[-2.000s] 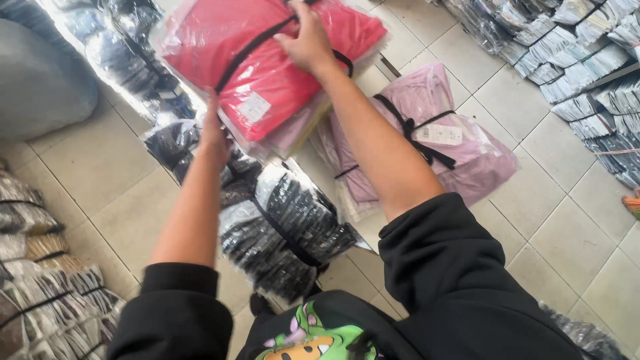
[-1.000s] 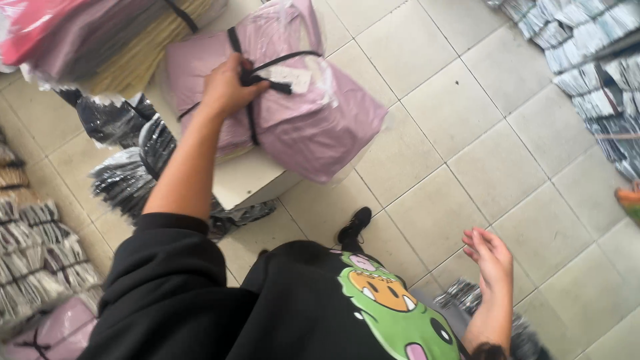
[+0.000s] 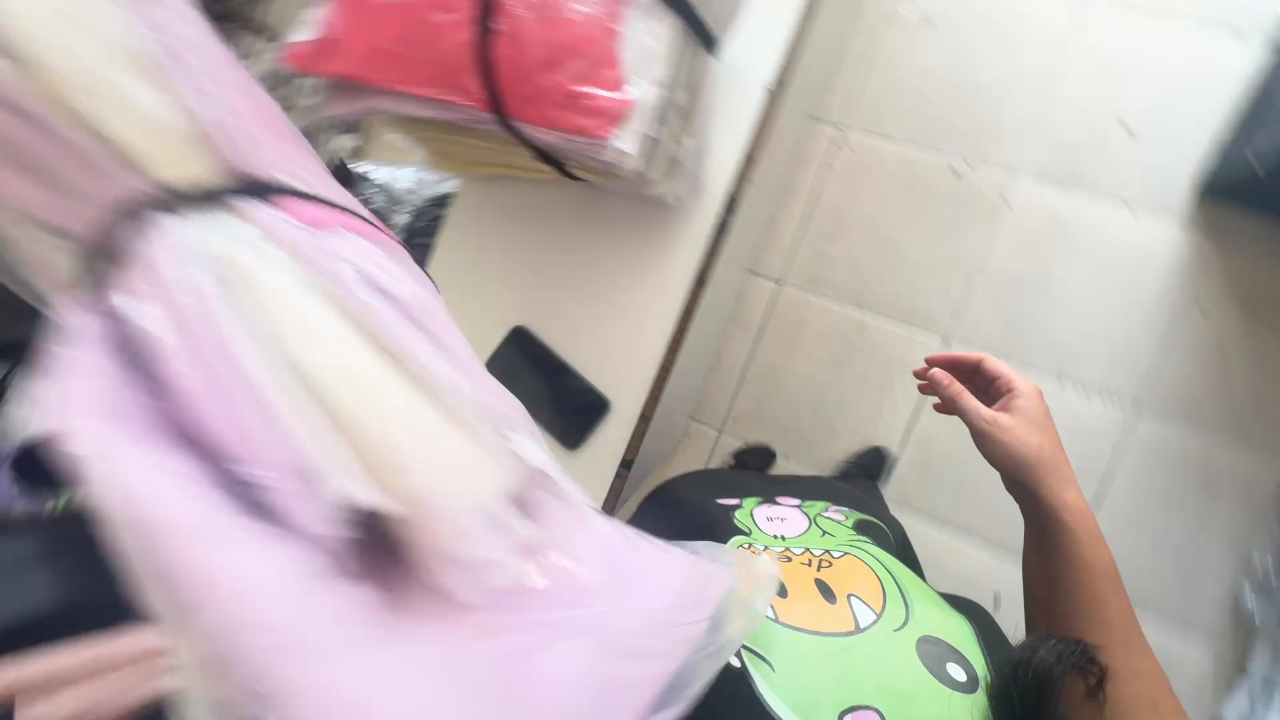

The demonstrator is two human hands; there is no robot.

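Note:
A plastic-wrapped bundle of pink and cream folded fabric items, tied with a black strap, fills the left side, large and blurred. My left hand cannot be seen; the bundle covers much of that side. My right hand is over the tiled floor, fingers loosely curled and holding nothing. A strapped bundle with red fabric on top and pinkish and yellowish layers below rests on the pale tabletop. Between the two bundles, a dark smartphone lies on that top.
The table's long edge runs diagonally beside the tiled floor. A dark object stands at the upper right. Shiny wrapped goods show at the lower right edge, and more lie behind the table at the upper left.
The pink bundle, gripped at its strap by my left hand a second ago, is off its earlier place on the table and looms at the left. The phone has come into sight. The view has shifted.

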